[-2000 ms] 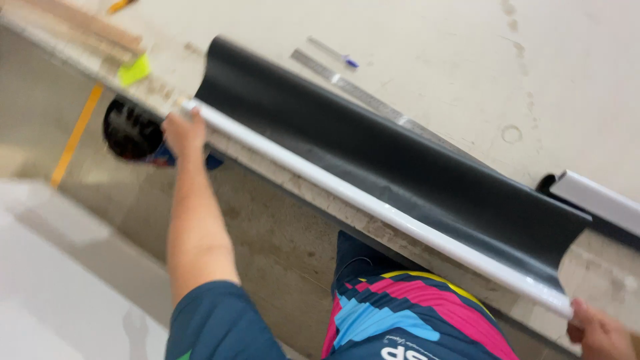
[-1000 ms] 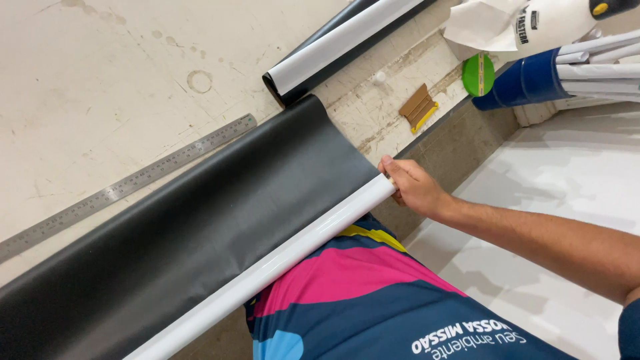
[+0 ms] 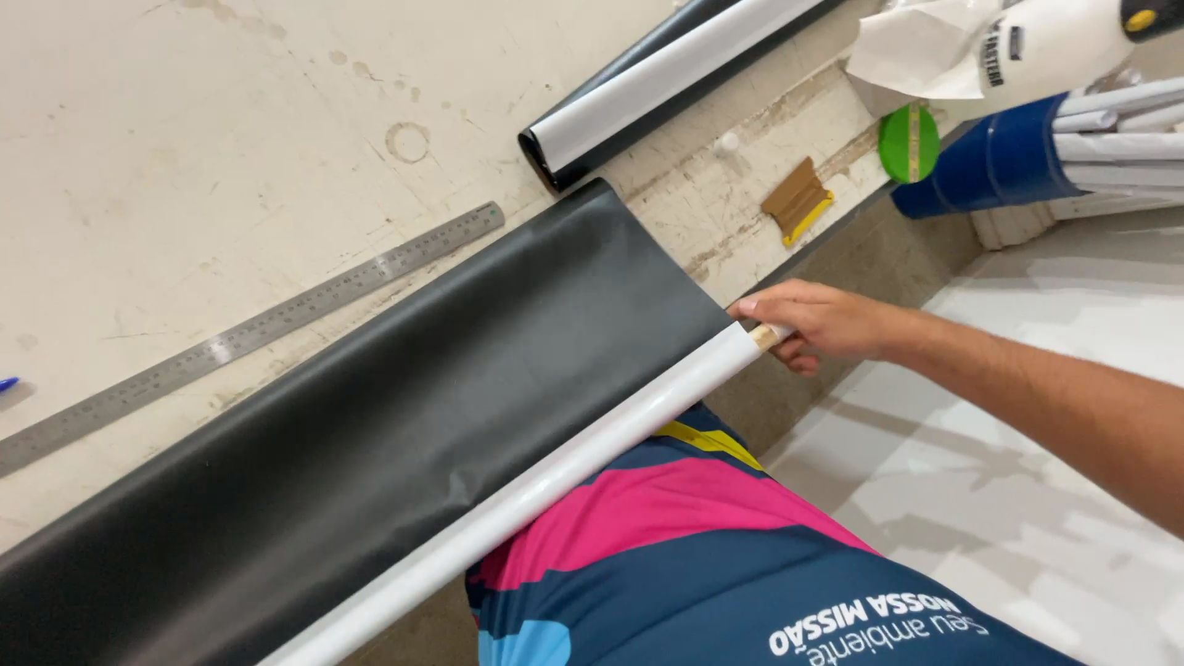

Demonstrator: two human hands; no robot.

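Note:
A black vinyl-like sheet (image 3: 416,398) lies across the table's near edge, and its near side is a white rolled hem or sleeve (image 3: 555,481) resting by my shirt. From the right end of that sleeve a short length of wooden rod (image 3: 766,335) sticks out. My right hand (image 3: 809,324) holds the rod end between thumb and fingers, beside the sheet's corner. My left hand is out of view. Along the sheet's far side lies a steel ruler (image 3: 250,338).
Beyond the sheet is a second black and white roll (image 3: 666,88). Near the table edge (image 3: 814,231) are a brown and yellow squeegee-like piece (image 3: 799,202) and a green disc (image 3: 908,143). A blue barrel (image 3: 994,162) holds white tubes. A blue pen tip (image 3: 7,384) shows at left.
The view has swung to the sheet's right end, and my left hand has left it. Since one second ago my right hand has shifted slightly outward, and the wooden rod end now shows.

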